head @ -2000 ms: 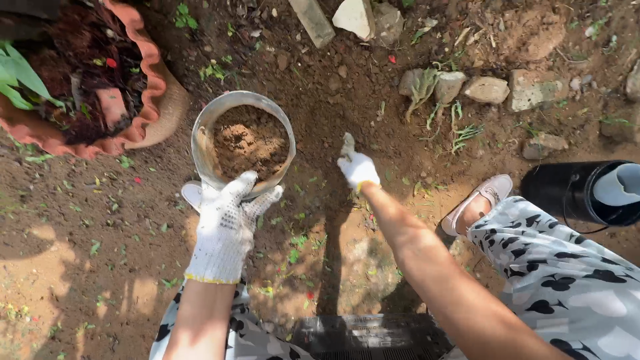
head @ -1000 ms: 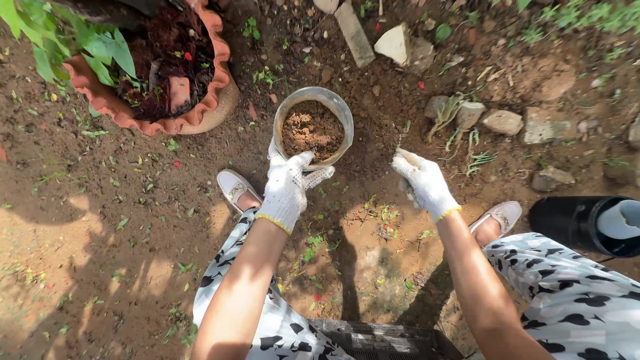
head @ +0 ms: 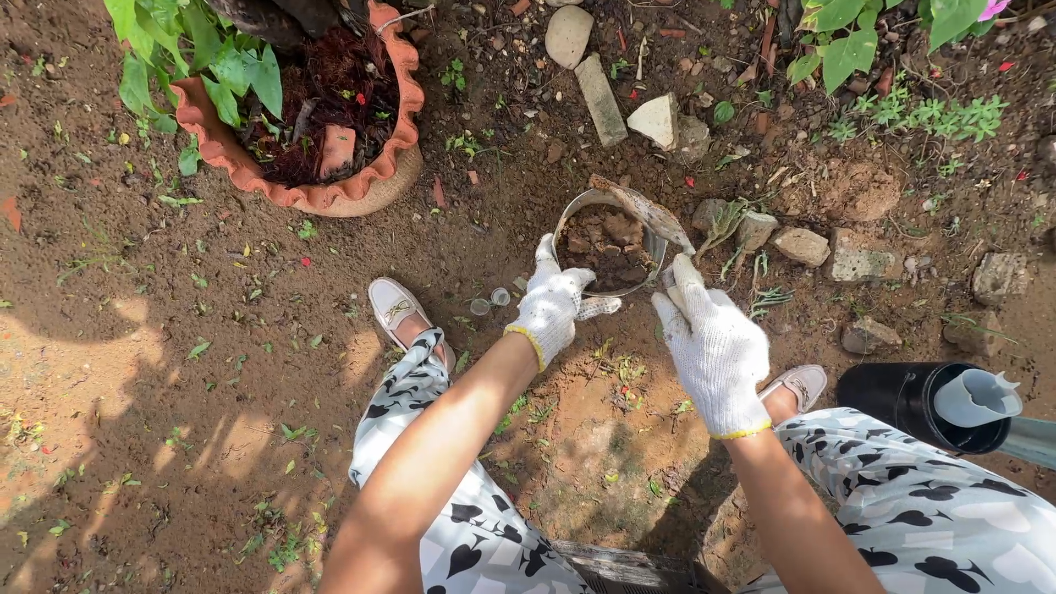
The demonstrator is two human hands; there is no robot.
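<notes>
My left hand (head: 554, 307), in a white knitted glove with a yellow cuff, grips the near left side of a round container (head: 564, 221). Crumbly brown soil (head: 609, 239) lies inside it. In my right hand (head: 711, 342), gloved the same way, is the thin end of a soil-caked trowel (head: 643, 209). Its blade crosses the container's far right rim, tilted up to the left. My right fingertips are close to the rim's right side. The trowel's handle is mostly hidden by the glove.
A scalloped terracotta pot (head: 355, 194) with a plant stands at the upper left. Stones (head: 802, 246) and a concrete piece (head: 601, 99) lie beyond and to the right. A black bucket (head: 887, 400) holding a translucent plastic piece (head: 973, 400) is by my right leg. Two small clear caps (head: 490, 301) lie on the soil.
The trowel blade, lower and hard to make out beside the container earlier, is now raised over its rim. My right hand has come closer to the container. The view has shifted.
</notes>
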